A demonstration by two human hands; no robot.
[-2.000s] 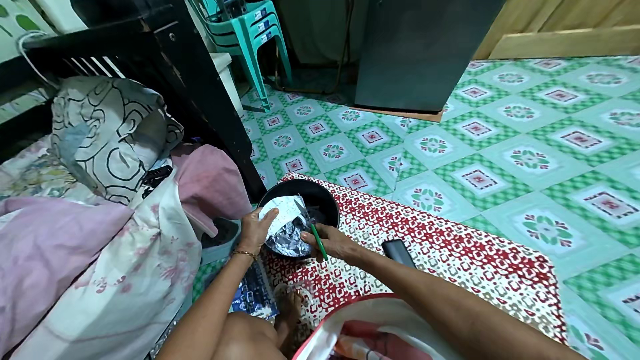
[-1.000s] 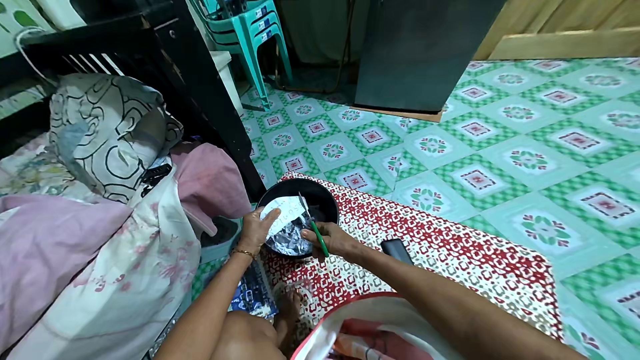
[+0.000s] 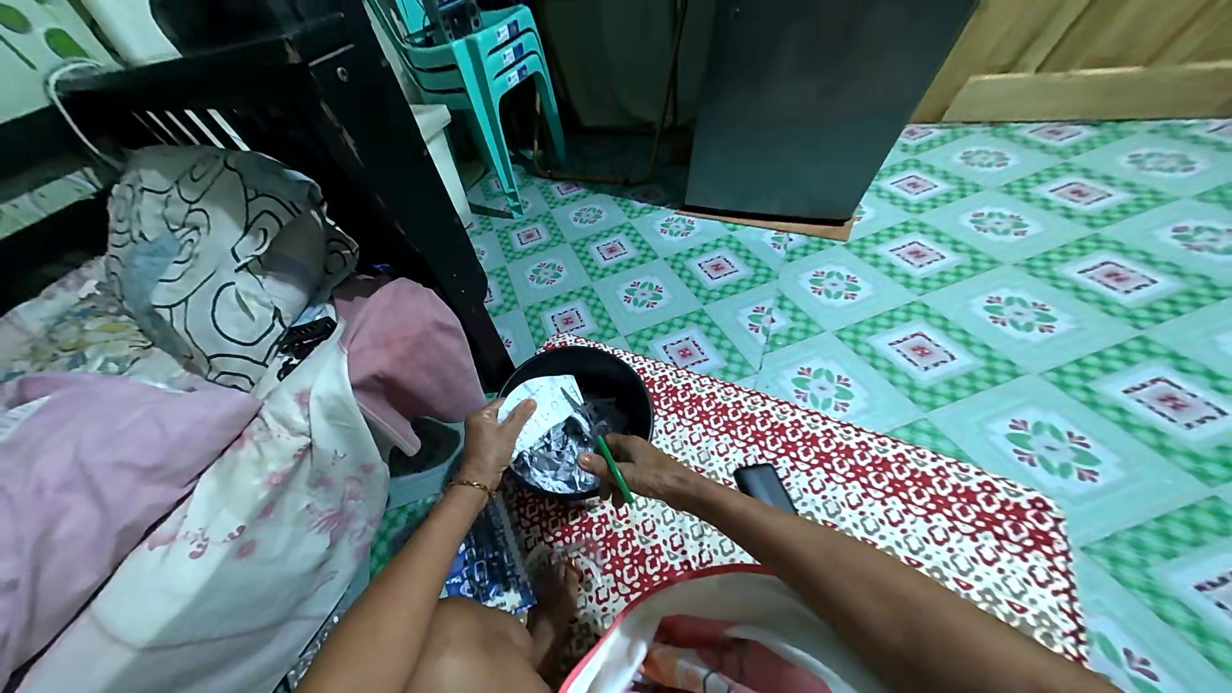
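Note:
My left hand (image 3: 496, 438) grips a white sheet (image 3: 544, 404) with a shiny silvery part below it, held over a black round basin (image 3: 630, 390). In my right hand (image 3: 640, 469) is a slim tool with a green handle (image 3: 613, 469), its dark blades reaching up to the sheet; it looks like scissors. Dark, crinkled plastic pieces (image 3: 604, 416) lie in the basin. A bracelet circles my left wrist.
A red and white patterned mat (image 3: 866, 491) bears the basin and a dark phone-like object (image 3: 765, 486). A red-rimmed white container (image 3: 693, 616) stands close in front of me. At left is a bed with a pink cloth (image 3: 409, 346); green stacked chairs (image 3: 491, 87) stand behind.
Both hands stay over the basin, the left still gripping the sheet. My right hand has shifted slightly with the green-handled tool.

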